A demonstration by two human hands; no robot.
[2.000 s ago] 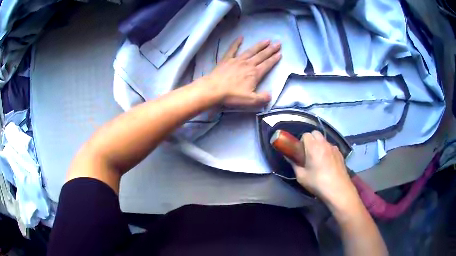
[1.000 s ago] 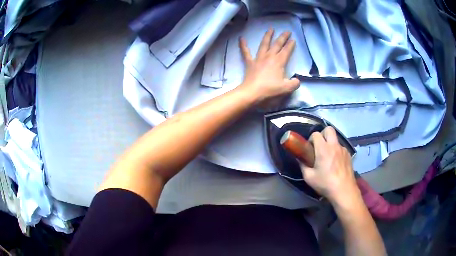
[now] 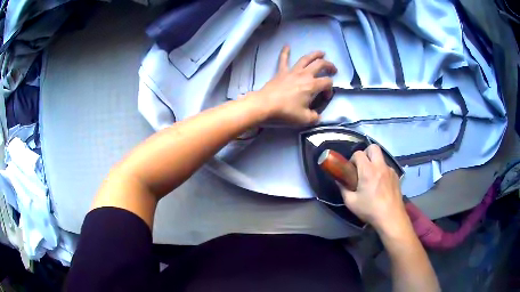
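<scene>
The pale blue-white inside of the jacket body (image 3: 273, 165) lies spread on the pressing table. Dark seam allowances (image 3: 399, 90) cross it. The steam iron (image 3: 325, 141) rests on the lower part of the jacket, its rim near the front edge. My right hand (image 3: 370, 185) is closed around its orange-brown wooden handle. My left hand (image 3: 302, 85) is on the jacket up and left of the iron, fingers apart and bent, with the thumb side near a dark seam. Whether its fingertips pinch cloth is unclear.
The padded grey table (image 3: 91, 142) extends left and in front. A dark purple pocket bag (image 3: 185, 25) lies at the upper left of the jacket. A maroon-pink hose (image 3: 445, 234) curves at the lower right. Crumpled pale cloth (image 3: 25, 194) hangs at the left edge.
My left hand has shifted right and then slightly back left, and its flat fingers are now bent. The iron has moved slightly right since the first frame, staying almost still lately.
</scene>
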